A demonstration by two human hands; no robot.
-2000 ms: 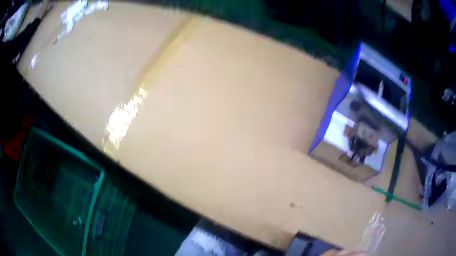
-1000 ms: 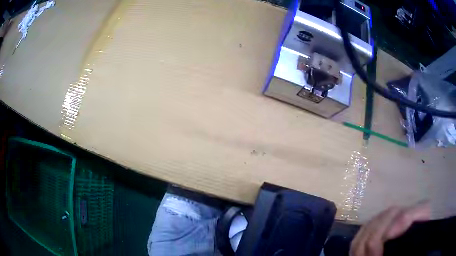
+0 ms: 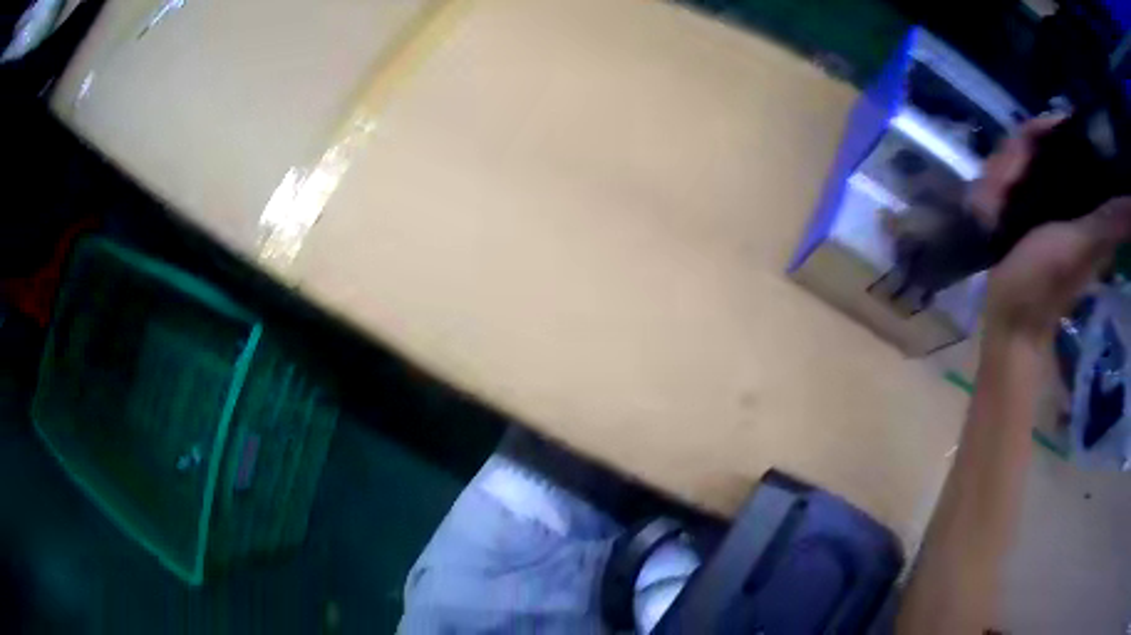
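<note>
A black fan unit (image 3: 794, 558) lies at my lap by the bench's front edge, its recessed base side facing up and a round head with a white part at its left. My right hand (image 3: 1039, 275), on a bare forearm, is at the right over the front of the silver and blue screw feeder (image 3: 912, 316). It is closed around a thick black electric screwdriver (image 3: 1073, 168), blurred and dark. The screwdriver's tip and the feeder's pick-up block are blurred together, so contact cannot be told. My left hand is not in view.
The tan cardboard-covered bench (image 3: 558, 223) has shiny tape (image 3: 298, 205) at left. A green crate (image 3: 230, 447) stands on the floor at left. A clear plastic bag (image 3: 1104, 385) and green tape lie beyond my forearm.
My right hand has moved from low beside the fan unit up to the feeder. The view has shifted, so the feeder and fan unit appear further right.
</note>
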